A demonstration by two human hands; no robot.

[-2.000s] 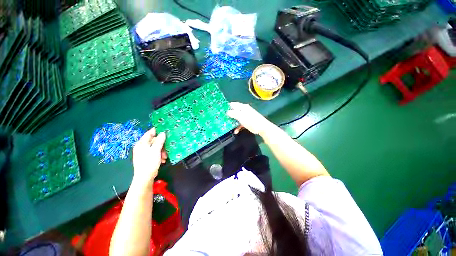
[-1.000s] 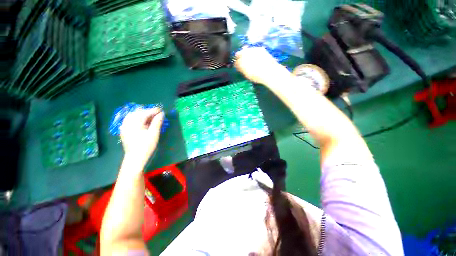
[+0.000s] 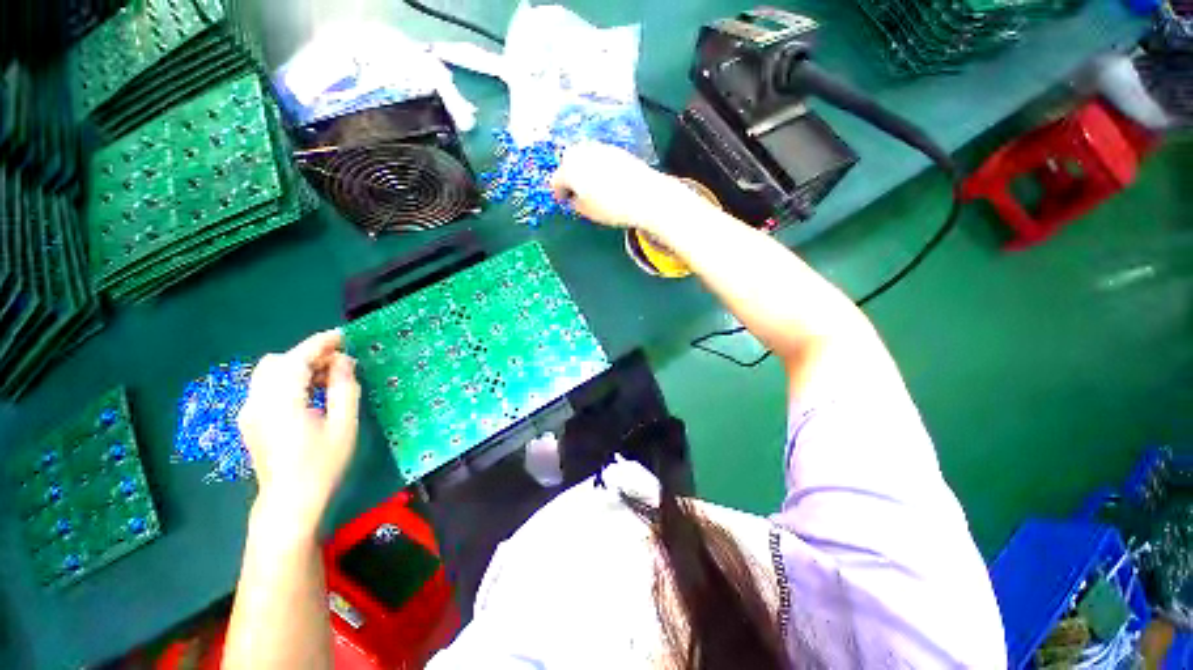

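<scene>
A green printed circuit board [image 3: 478, 353] lies on the black ribbed fixture [image 3: 416, 271] in front of me, with no blue parts seen on it. My left hand [image 3: 298, 412] is at the board's left edge, beside a pile of blue leaded components [image 3: 213, 416]. Its fingers are bent together and a bit of blue shows between them; whether it is held is unclear. My right hand [image 3: 599, 183] is beyond the board, with its fingertips at the second blue pile [image 3: 526, 170]. Its fingers are bent and what they hold cannot be told.
A board with blue parts [image 3: 92, 491] lies at left, below stacked boards [image 3: 190, 183]. A black fan [image 3: 393, 183] and plastic bags [image 3: 569, 72] stand beyond. My right forearm partly covers the yellow tin [image 3: 658, 255] near the black soldering station [image 3: 759, 131]. Red stools are on the floor.
Both hands have let go of the board, which now lies on the fixture. My left hand has moved to the left pile and my right hand to the far pile. The view has shifted.
</scene>
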